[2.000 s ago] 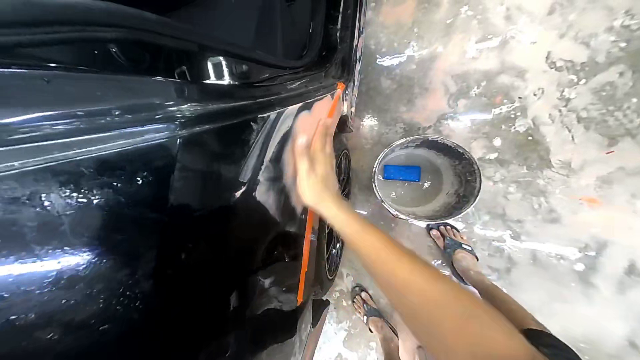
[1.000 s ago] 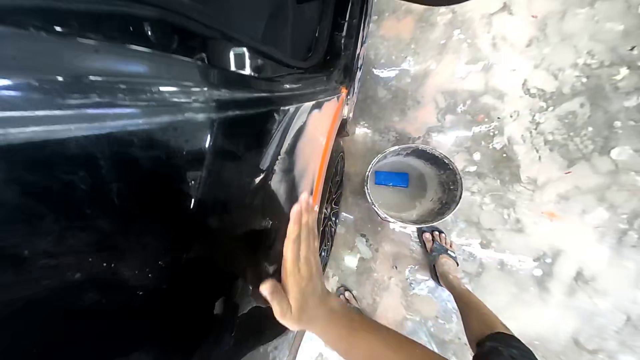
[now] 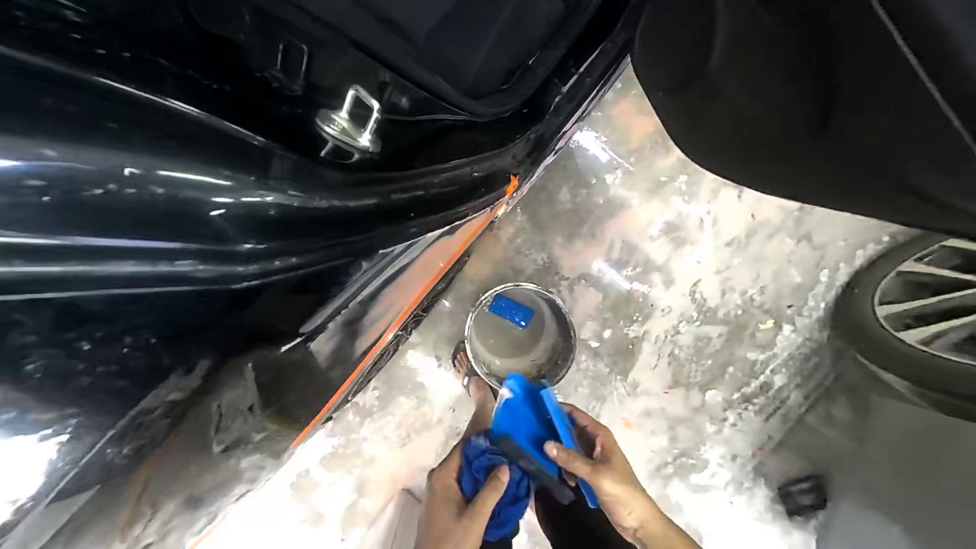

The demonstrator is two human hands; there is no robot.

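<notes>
Low in the view, my left hand [image 3: 465,492] grips a crumpled dark blue cloth [image 3: 494,476]. Beside it my right hand [image 3: 606,469] holds a flat blue tool [image 3: 570,442], whose exact kind I cannot tell. Another blue piece [image 3: 522,412] with a dark lower edge lies between the two hands, touching both the cloth and the flat tool. Just beyond them stands a round bucket [image 3: 573,335] of cloudy water, with a blue block [image 3: 512,311] in it. On the left, orange tape [image 3: 396,324] runs along the edge of the black car's panel, next to a dull pinkish patch [image 3: 415,286].
The black car body [image 3: 152,229] with a metal striker loop [image 3: 351,122] fills the left side. At the right are a dark car body part [image 3: 793,99] and a wheel [image 3: 915,320]. A small black object [image 3: 802,496] lies on the wet, blotchy floor [image 3: 686,305]. My sandalled foot is by the bucket.
A hand that was on the taped panel is away from it. Both hands are now together in front of the bucket, with the cloth and blue pieces in them. The view has swung right.
</notes>
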